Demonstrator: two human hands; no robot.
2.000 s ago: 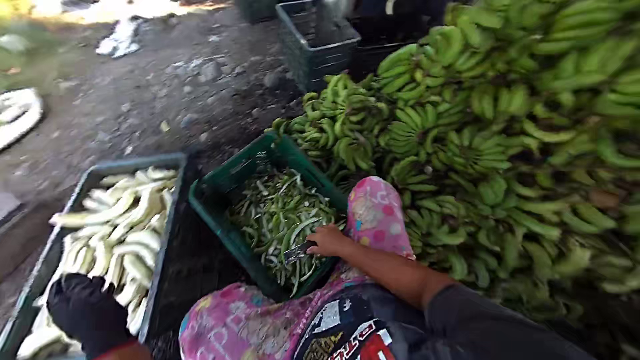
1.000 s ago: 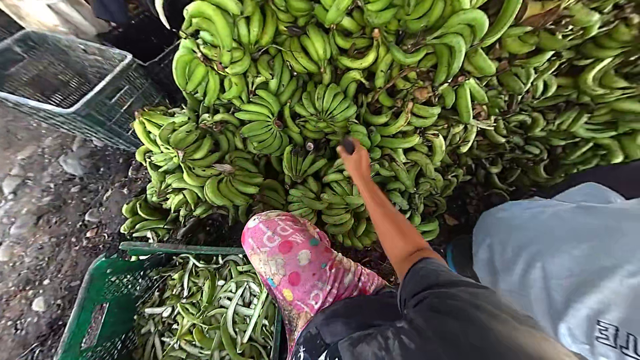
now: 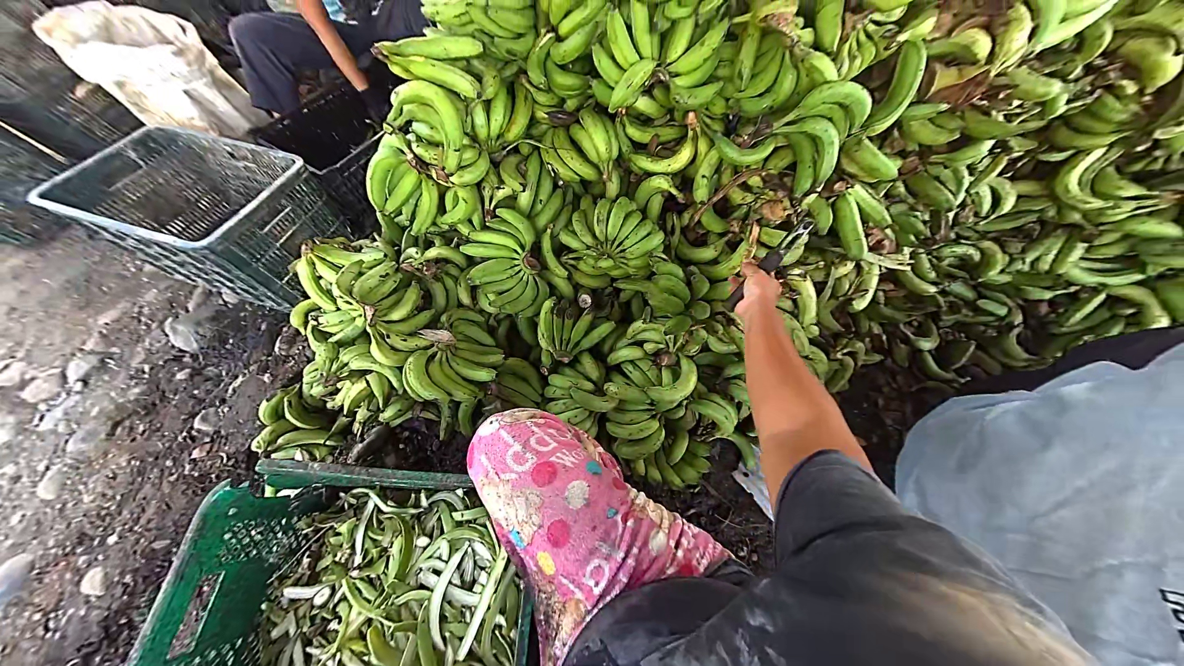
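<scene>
My right hand (image 3: 760,289) reaches out over a big heap of green plantains (image 3: 610,236) and is closed on the dark handle of a small tool (image 3: 770,261), whose metal end points up and to the right. A thin stalk stands up beside the fingers; whether they hold it too cannot be told. Around the hand lie plantain hands and a dry brown stem. My left hand is out of view. At the lower left, beside my pink-clad knee, a green plastic crate (image 3: 370,479) holds plantain peels (image 3: 398,583).
An open grey-green crate (image 3: 176,236) stands at the upper left, with a dark crate (image 3: 342,129) near another person's arm and legs. Behind is a whitish sack (image 3: 148,65). A person in a light blue-grey garment (image 3: 1054,499) is close at my right. Stones dot the ground.
The view has swung right from the peeled plantains and my gloved left hand. My right hand has moved from the peel crate to the heap, and farther right over it since one second ago.
</scene>
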